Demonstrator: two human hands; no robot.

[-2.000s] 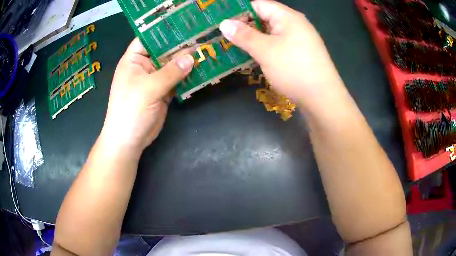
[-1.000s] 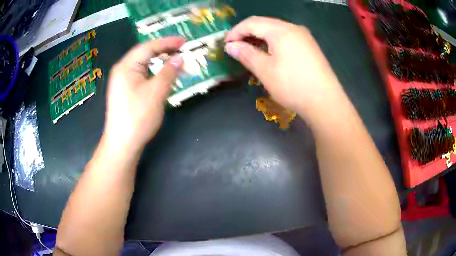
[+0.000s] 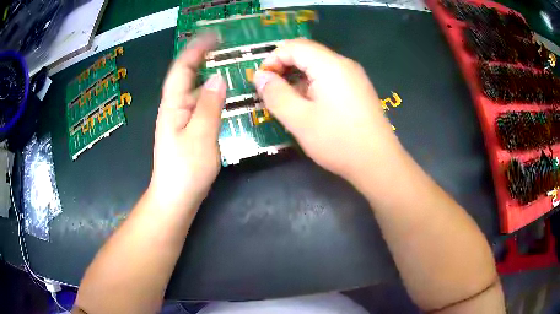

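Observation:
A green PCB panel (image 3: pixel 236 126) is in front of me, slightly blurred, with pale slotted rails and orange flex circuits at its right side. My left hand (image 3: pixel 187 116) is at its left edge, thumb over the face, index finger blurred; the other fingers' grip is partly hidden. My right hand (image 3: pixel 325 104) pinches a small orange flex circuit (image 3: pixel 250 74) between thumb and index finger at the middle row. Loose orange flex circuits (image 3: pixel 391 100) show beyond my right hand, which hides most of them.
A fitted PCB panel (image 3: pixel 98 116) lies at the left, near a crumpled clear bag (image 3: pixel 40 190) and a blue-rimmed fan (image 3: pixel 12 92). Green panels (image 3: pixel 215 10) lie at the far edge. A red tray (image 3: pixel 496 165) with dark bristly rows stands at the right.
The held panel has moved down and slightly right, showing green panels behind it. Both hands have shifted; my right hand now covers most of the loose flex circuits.

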